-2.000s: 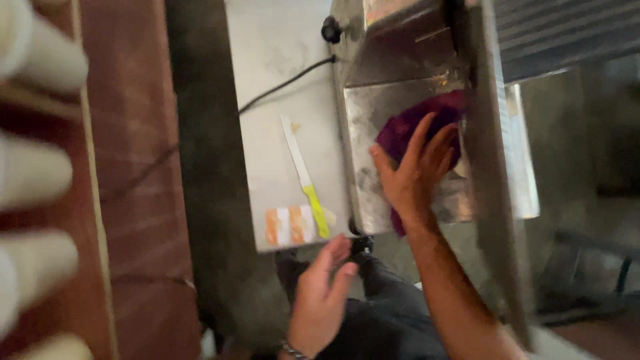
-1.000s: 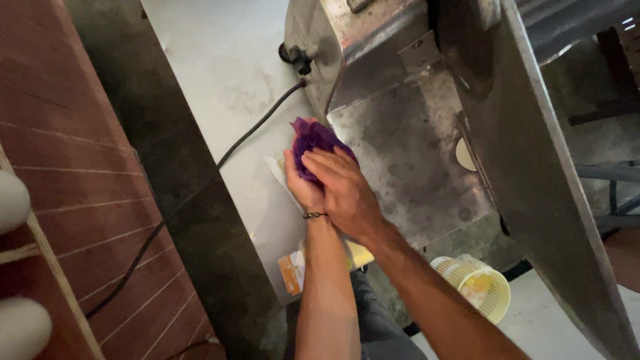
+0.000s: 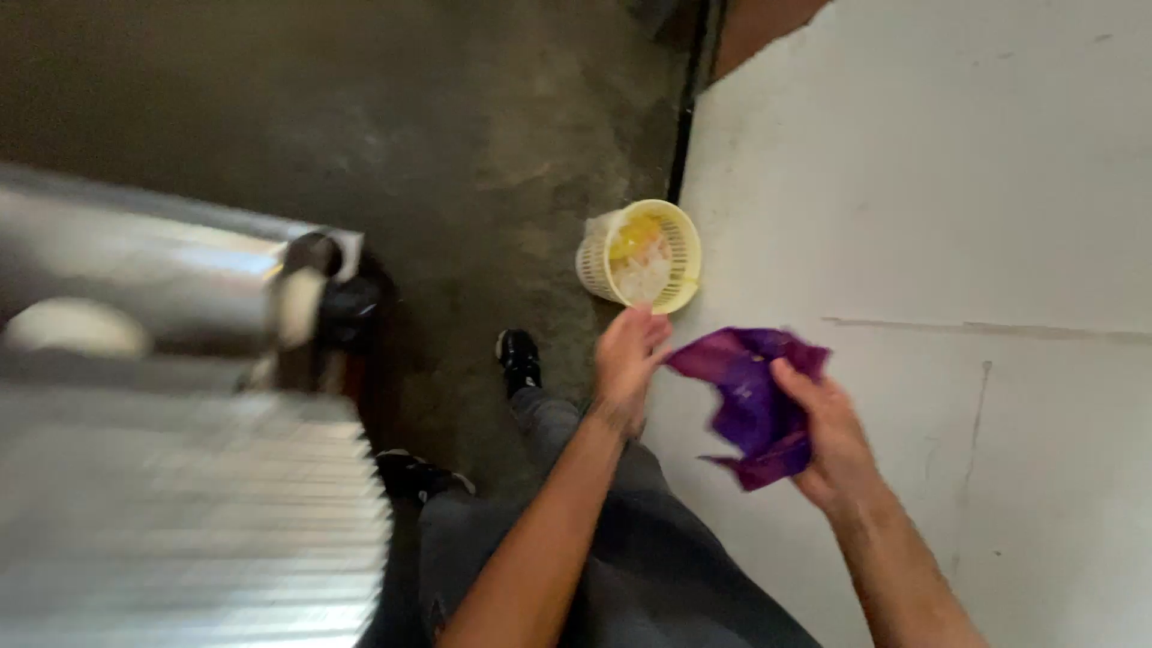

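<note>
A crumpled purple cloth (image 3: 756,396) is in my right hand (image 3: 837,432), with the thumb on top of it and the other fingers underneath. Its pointed left corner reaches the fingers of my left hand (image 3: 630,364); blur hides whether they pinch it. Just beyond the left fingertips stands a pale yellow slotted plastic basket (image 3: 691,256) with a liner and yellow and whitish scraps (image 3: 643,256) in it. The cloth hangs over a white tabletop (image 3: 900,225).
At the left are a blurred metal machine part (image 3: 162,243), a ribbed metal surface (image 3: 189,522) and a round pale object (image 3: 76,328). My shoes (image 3: 517,360) rest on the dark floor (image 3: 405,135). The tabletop's edge runs along the basket's right side.
The view has swung far away from the metal slicer-like machine and knife. The cloth, bunched between both hands one second ago, is now spread wider, and my hands are farther apart.
</note>
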